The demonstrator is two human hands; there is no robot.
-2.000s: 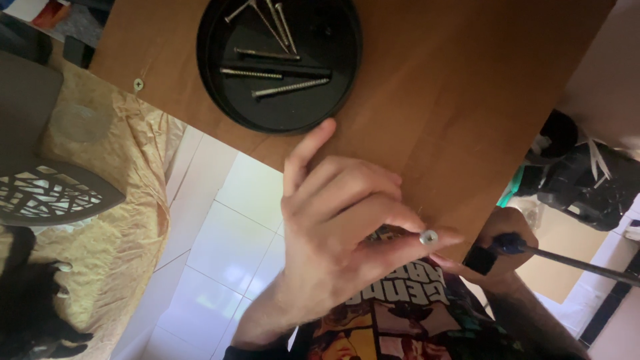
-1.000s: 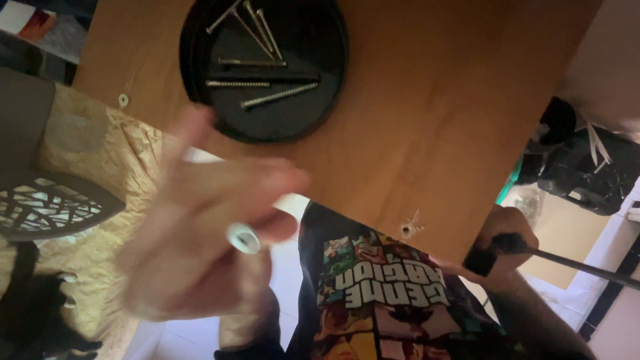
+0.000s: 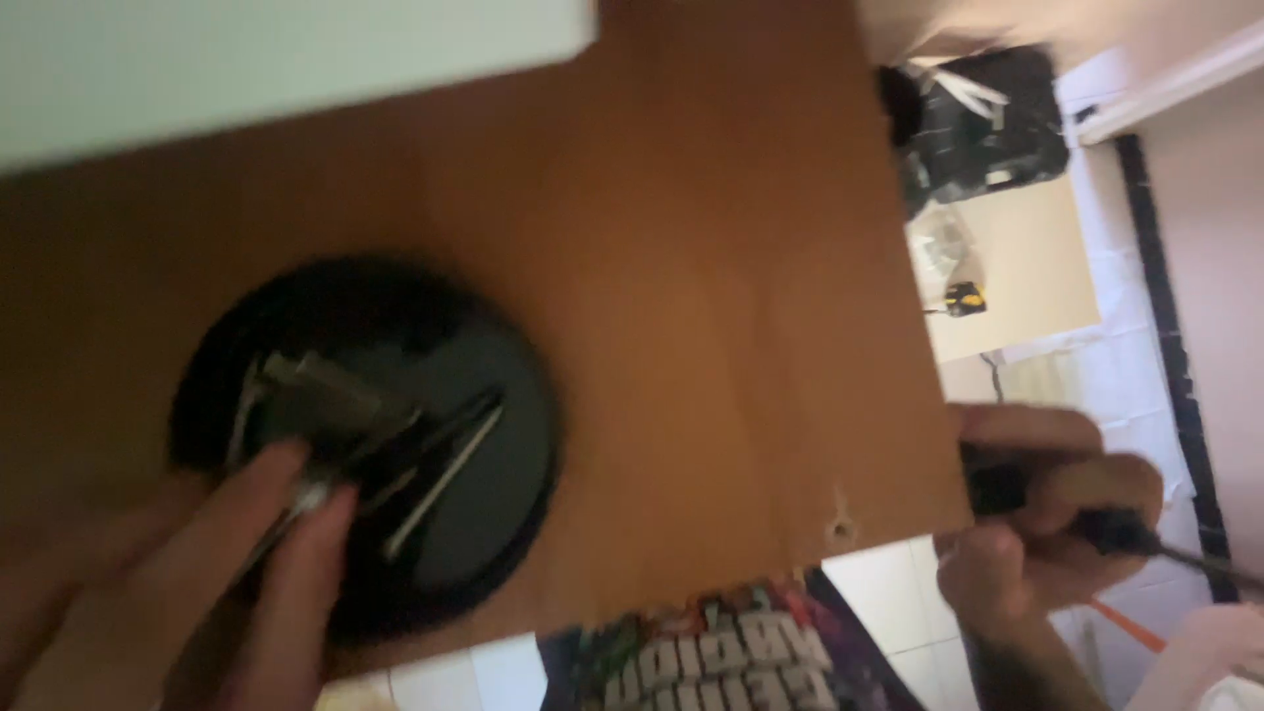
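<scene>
My left hand [image 3: 227, 573], blurred, is at the near left rim of a round black dish [image 3: 494, 553]. Between its thumb and finger is a metal screw [image 3: 314, 494], head up. Several long screws [image 3: 444, 479] lie in the dish, partly hidden by the fingers. The dish rests on a brown wooden board [image 3: 691, 296], which has a small hole [image 3: 839, 531] close to its near right corner. Beside that corner, my right hand [image 3: 1052, 513] is closed around a dark-handled screwdriver [image 3: 1116, 531], its shaft pointing right.
Beyond the board's right edge are a black case [image 3: 997, 128], a clear plastic bag [image 3: 940, 242] and a black-and-yellow object [image 3: 965, 298] on a pale panel [image 3: 1037, 267]. A pale surface [image 3: 296, 59] lies past the far edge. My printed shirt [image 3: 711, 652] is below the near edge.
My left hand has moved from in front of the board's near edge to the dish. The right hand still holds the screwdriver at the corner. The view has shifted a lot.
</scene>
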